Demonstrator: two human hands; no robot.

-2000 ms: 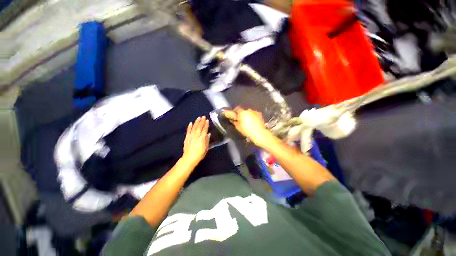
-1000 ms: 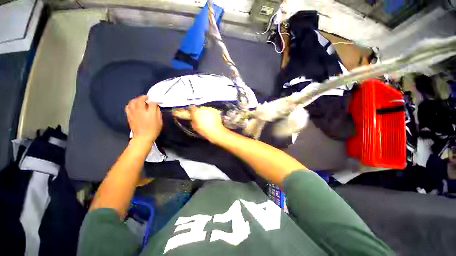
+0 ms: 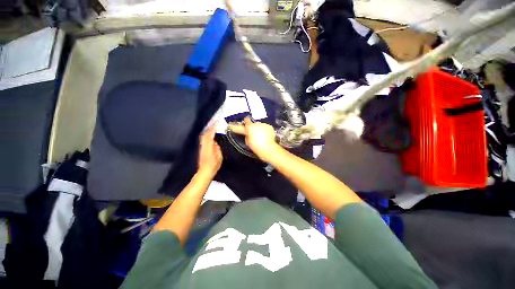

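A black-and-white garment piece (image 3: 248, 172) lies over the right part of the dark padded pressing board (image 3: 144, 121), whose rounded left end is bare. My right hand (image 3: 260, 139) grips the tan handle of the steam iron (image 3: 240, 144), which sits on the garment just below a white panel (image 3: 244, 105). My left hand (image 3: 209, 153) lies on the garment's edge left of the iron, fingertips at the white cloth; whether it pinches the cloth cannot be told. The whitish wrapped steam hose (image 3: 316, 125) runs from beside the iron to the upper right.
A blue block (image 3: 208, 48) lies behind the board. A black-and-white garment heap (image 3: 344, 62) is at the upper right, beside a red plastic basket (image 3: 449, 132). Black-and-white pieces (image 3: 59, 214) hang at the lower left. Blue baskets show partly below the table edge.
The garment has shifted right on the board, with dark cloth now folded across behind my left hand. Both hands and the iron have moved right from where they were a second ago.
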